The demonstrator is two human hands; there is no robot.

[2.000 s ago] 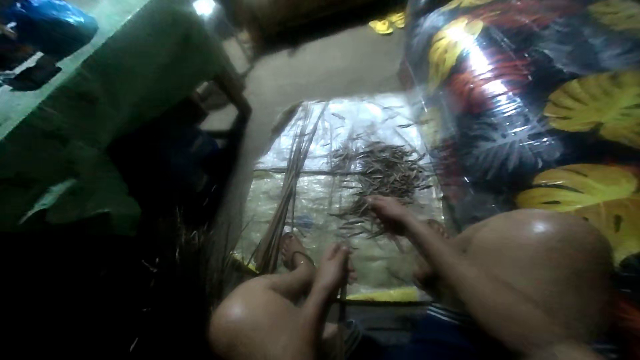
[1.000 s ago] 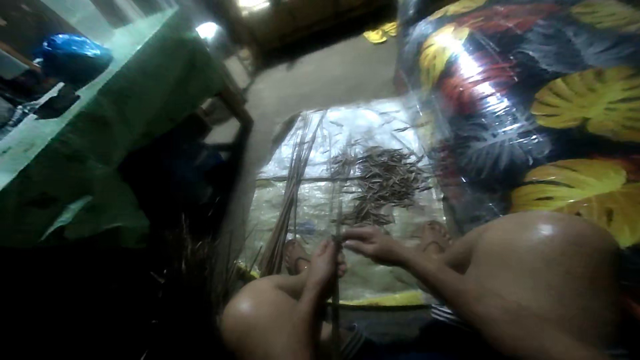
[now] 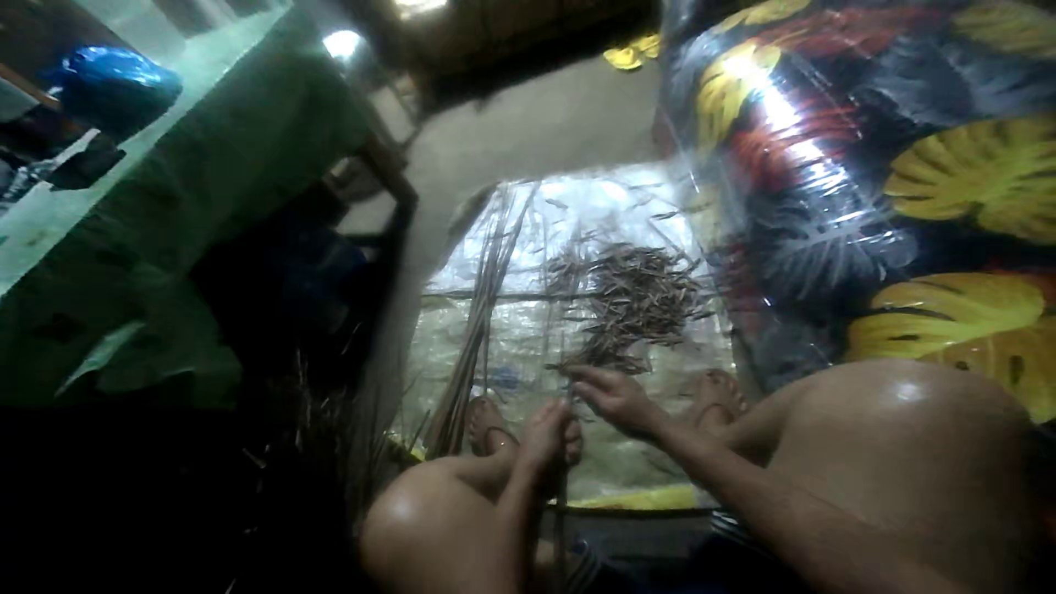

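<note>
My left hand [image 3: 554,433] is closed around a thin dark strip [image 3: 561,528], whose lower part hangs down between my knees. Just above and to the right, my right hand [image 3: 609,398] has its fingertips together near the strip's upper end; a small brown piece shows at them, too blurred to tell whether it is gripped or lies behind. Beyond my hands, a heap of short brown dry pieces [image 3: 648,293] lies on a pale plastic sheet [image 3: 445,330]. Long thin brown strips [image 3: 478,330] lie lengthwise on the sheet's left side, beside my left foot.
Along the right stands a large plastic-covered thing with a leaf pattern [image 3: 949,181]. A table with a green cover [image 3: 206,124] at the left bears a blue plastic bag [image 3: 115,87]. Yellow slippers [image 3: 631,54] lie on the floor at the back. My feet rest on the sheet's near part.
Two seconds ago my right hand was at the heap's near edge, apart from my left. It has come back toward my left hand and stays close to it.
</note>
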